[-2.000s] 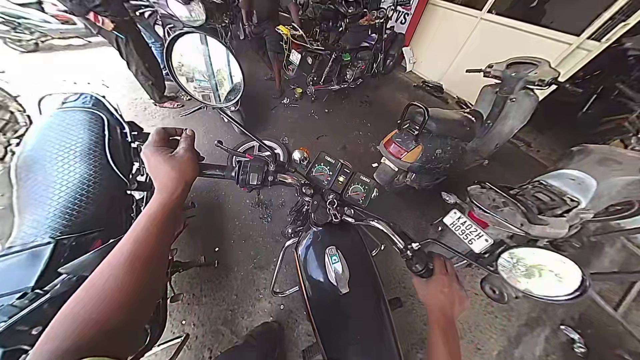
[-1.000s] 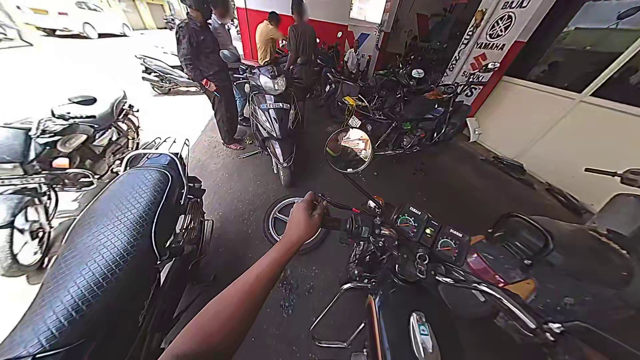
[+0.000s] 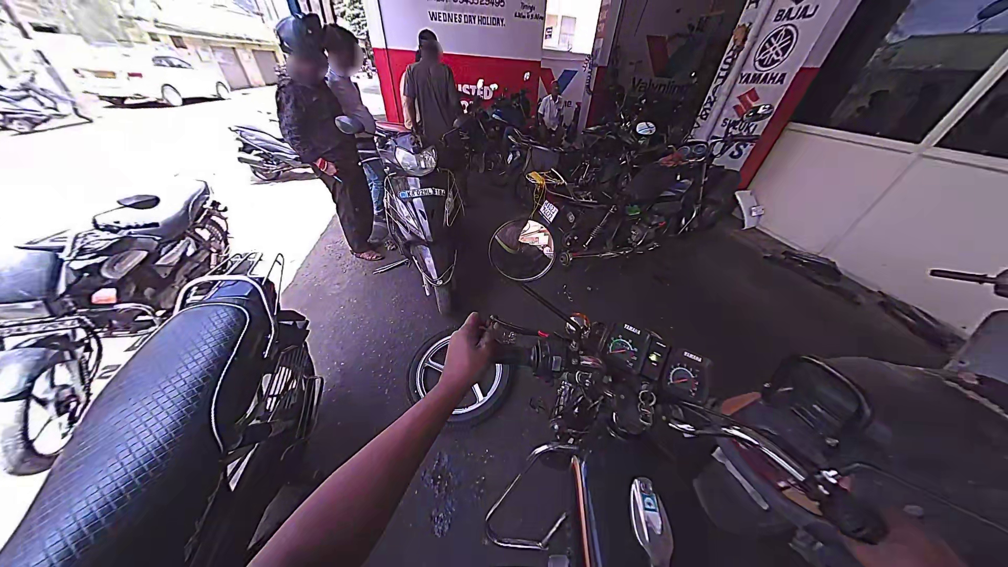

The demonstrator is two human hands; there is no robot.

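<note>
My left hand (image 3: 470, 350) is closed around the outer end of the left handlebar grip (image 3: 516, 353) of a dark Yamaha motorcycle. At the lower right, my right hand (image 3: 898, 542) is blurred and partly cut off, against the black right grip (image 3: 857, 513); its fingers are hidden. Between the grips are two round gauges, the instrument cluster (image 3: 655, 358), with the black fuel tank (image 3: 622, 504) below. The round left mirror (image 3: 523, 249) stands on its stalk beyond my left hand. Under that hand, a spoked-pattern alloy wheel (image 3: 429, 378) shows near the ground.
A parked motorcycle with a quilted black seat (image 3: 157, 409) stands close on the left. Ahead are a scooter (image 3: 425, 213), standing people (image 3: 319, 134) and several packed motorcycles (image 3: 630, 197). Another two-wheeler's dark seat (image 3: 921, 402) lies close on the right, before a cream wall (image 3: 882, 205).
The view has swung up and to the left. My left hand stays by the left grip. The person in yellow is now mostly hidden behind the person in dark clothes.
</note>
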